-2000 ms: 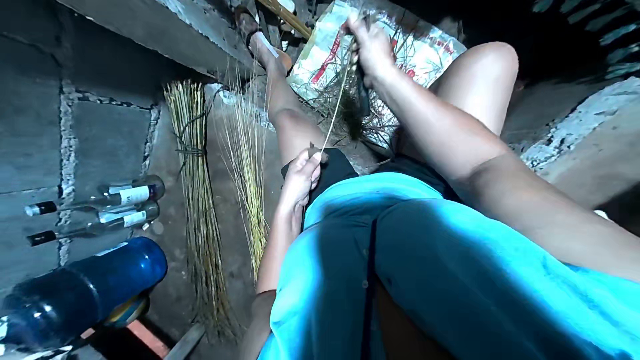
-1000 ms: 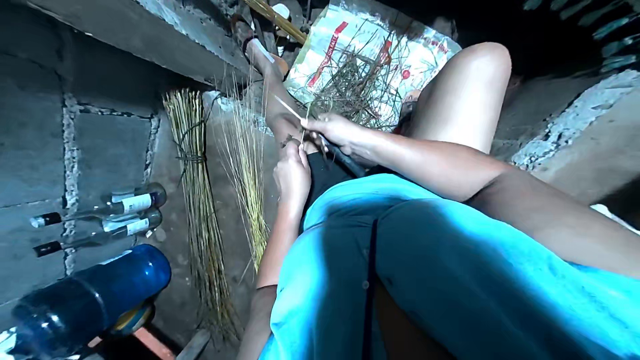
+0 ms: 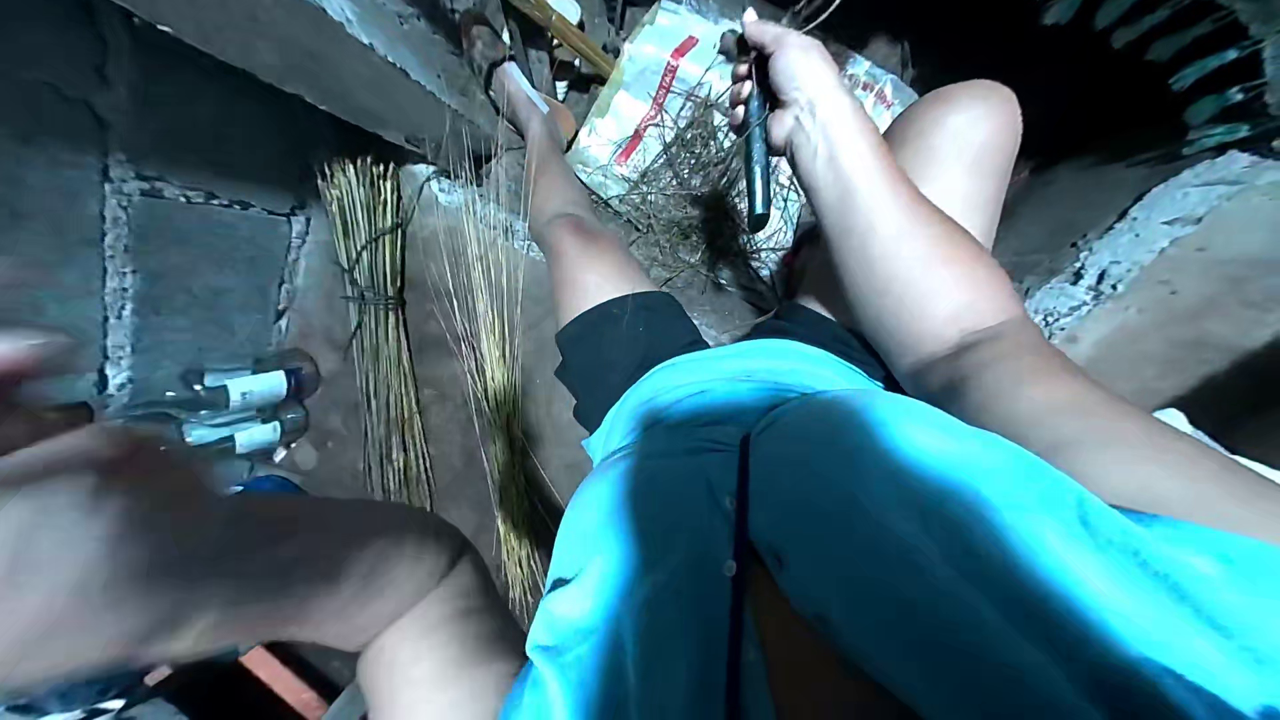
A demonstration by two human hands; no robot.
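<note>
My right hand point(image 3: 785, 85) is raised over a printed white sack point(image 3: 625, 115), its fingers closed on a dark, tube-shaped tool handle point(image 3: 758, 185) that points down. A thin curved strand shows above that hand at the top edge. Dry fibres and shavings point(image 3: 675, 195) lie heaped on the sack between my legs. At the far left is my left hand point(image 3: 90, 520), blurred by motion; whether it holds anything cannot be told. Between it and my leg lie a tied bundle of thin dry sticks point(image 3: 378, 320) and a looser bunch of fine stalks point(image 3: 495, 370).
Glass bottles point(image 3: 260, 390) lie by the block wall on the left, with part of a blue container point(image 3: 268, 484) below them. A concrete ledge point(image 3: 330, 75) runs along the upper left. A yellowish pole point(image 3: 565, 35) is near my foot. Rough concrete edging point(image 3: 1130, 250) stands at the right.
My hands were together above my lap a second ago. My left hand has swung out to the far left, and my right hand has risen over the sack with the dark handle.
</note>
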